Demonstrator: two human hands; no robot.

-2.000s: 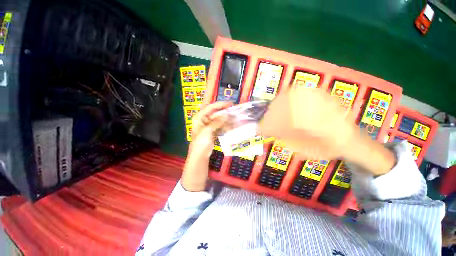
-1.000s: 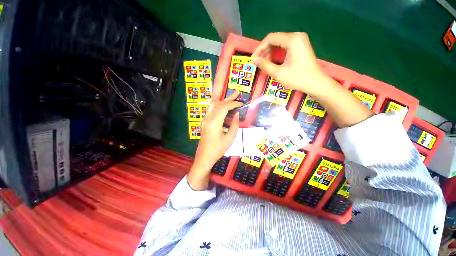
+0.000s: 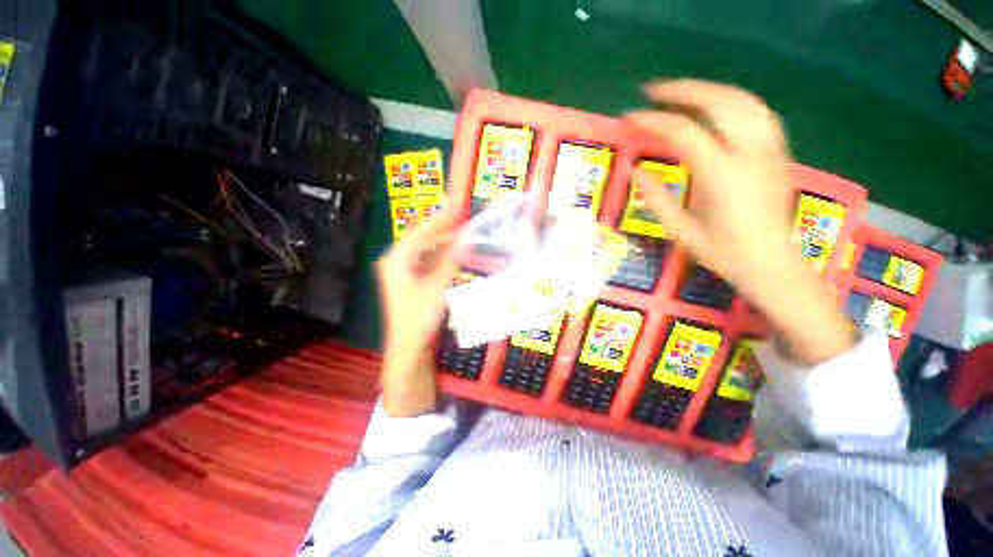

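A red-orange phone tray (image 3: 544, 114) holds two rows of black keypad phones (image 3: 526, 370). Yellow screen labels show on the phones I can see, including the top-left one (image 3: 503, 161). My left hand (image 3: 412, 285) is at the tray's left edge and holds a blurred, mostly white label sheet (image 3: 485, 312) with shiny clear film (image 3: 503, 226) above it. My right hand (image 3: 732, 180) is blurred over the upper row, fingers apart, and I see nothing in it. It hides part of the fourth upper phone.
Yellow label sheets (image 3: 415, 174) lie on the green surface left of the tray. An open black computer case (image 3: 207, 76) stands at left above red ridged edges (image 3: 240, 435). A second red tray (image 3: 926, 267) shows at right. A red-orange piece (image 3: 959, 70) lies far right.
My right hand has moved right from the top-left phone, and its fingers have spread. The label sheet and film have shifted left and blurred with my left hand. The tray has shifted slightly in view.
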